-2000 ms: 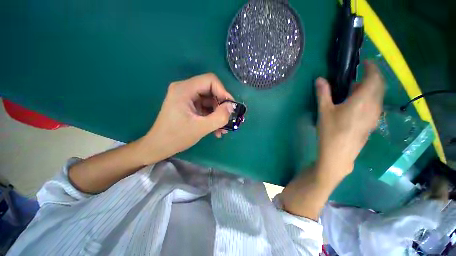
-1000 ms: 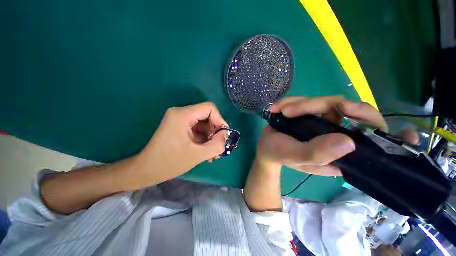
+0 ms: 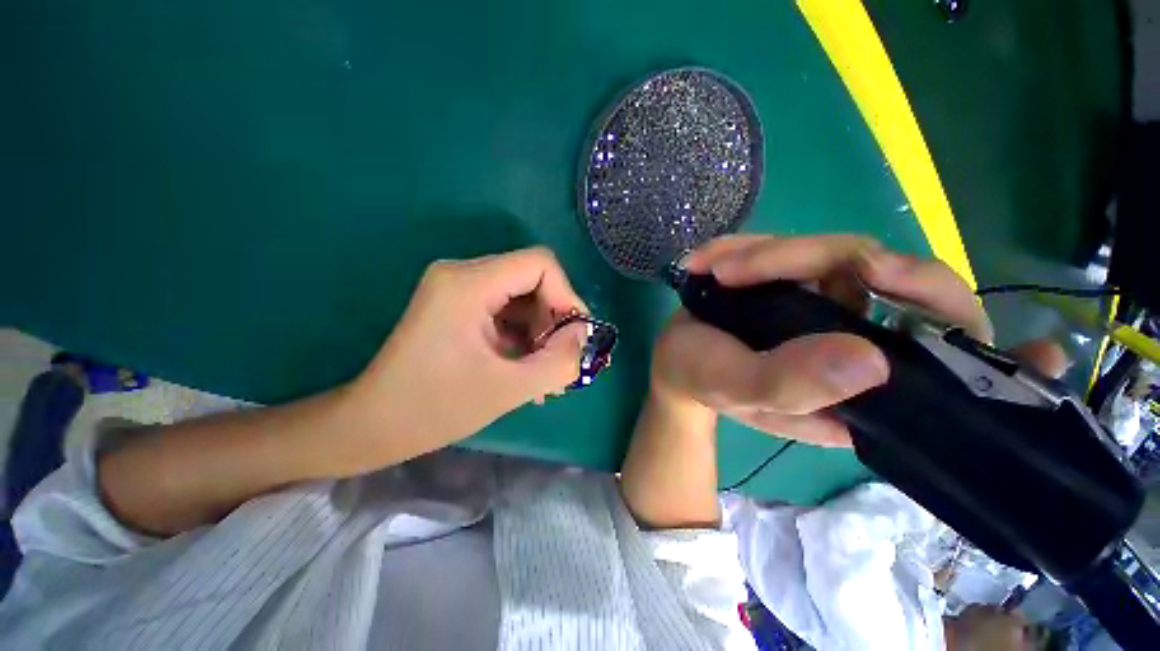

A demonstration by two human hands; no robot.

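Observation:
My left hand [image 3: 477, 333] pinches a small black watch-like unit [image 3: 597, 352] between thumb and fingers; its shiny parts face right. My right hand [image 3: 789, 337] is wrapped round a thick black electric screwdriver [image 3: 973, 445] with a silver lever on its side. The driver's nose [image 3: 677, 275] is at the lower rim of the round screw dish [image 3: 672, 165], which is full of glittering small screws. Whether a screw is on the bit cannot be told. The unit and the driver are apart.
The dark green bench mat [image 3: 255, 165] lies under the hands. A yellow edge [image 3: 890, 121] runs down the right, with a dark green strip beyond it and a small dark piece [image 3: 950, 9] at the top. A black cord [image 3: 1043, 291] crosses at right. Another person's white sleeve [image 3: 827, 560] is at lower right.
Two seconds ago my right hand was blurred beside the upright driver at right. Since then the driver has swung to the dish in my right hand. Over the last second both hands have hardly moved.

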